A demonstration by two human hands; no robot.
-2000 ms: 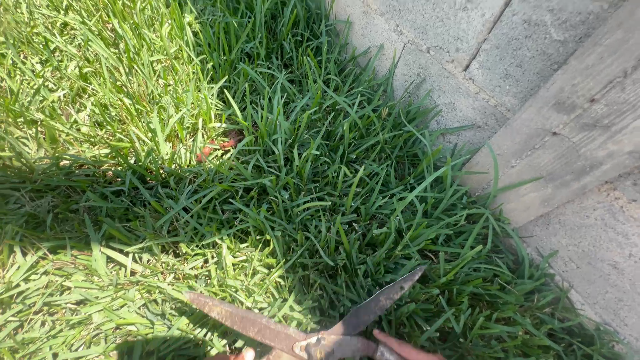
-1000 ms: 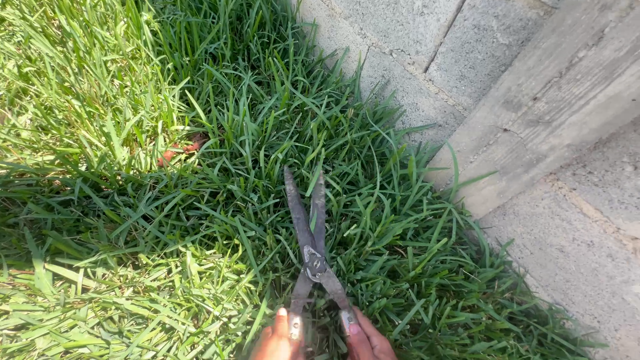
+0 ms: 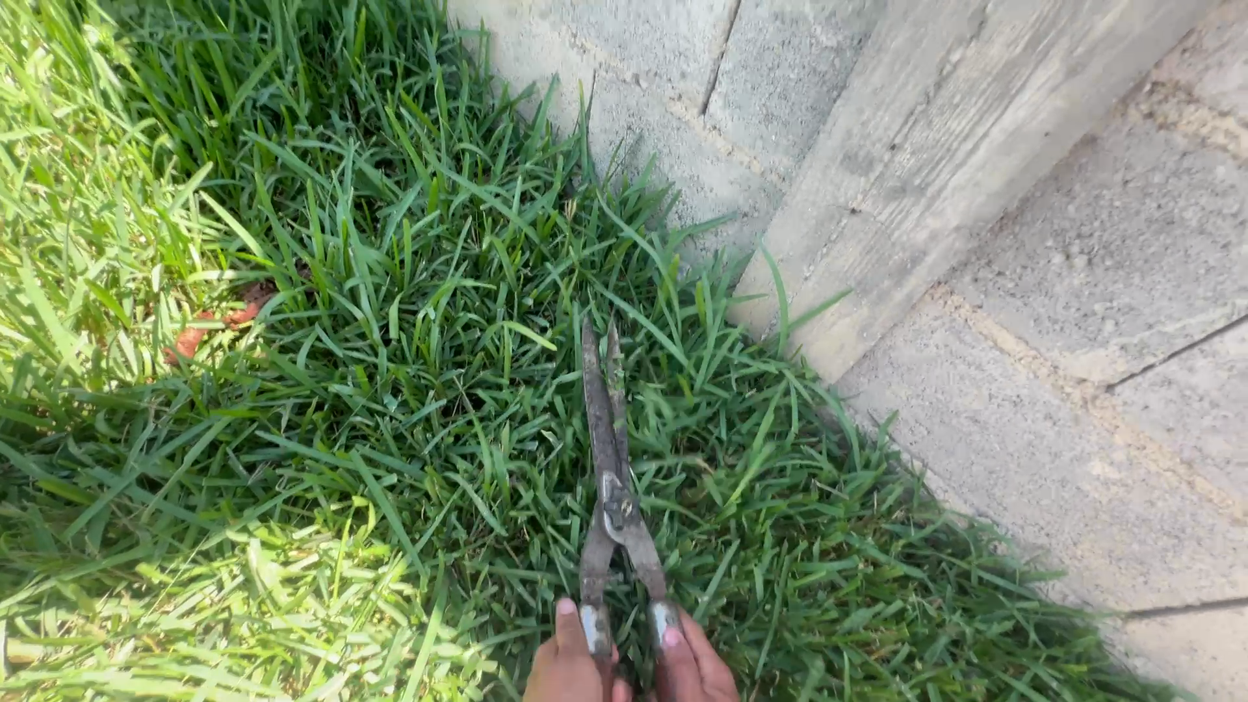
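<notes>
A pair of metal hedge shears (image 3: 606, 458) lies low among the green grass (image 3: 458, 390), its blades nearly together and pointing away from me. My left hand (image 3: 567, 663) is closed around the left handle at the bottom edge of the view. Around the right handle, close beside it, my right hand (image 3: 697, 663) is wrapped. Grass blades surround the shear tips and partly cover them. The lower ends of both handles are hidden by my hands and the frame edge.
A concrete block wall (image 3: 1053, 429) borders the grass on the right. Against it stands a grey, wood-grained post (image 3: 907, 166), its base meeting the grass. A reddish-brown object (image 3: 195, 336), perhaps a dry leaf, lies in the grass at left.
The shears were wide apart and low in view two seconds ago; their blades are now nearly together, pointing forward. Both hands have come closer together. The view has shifted toward the wall.
</notes>
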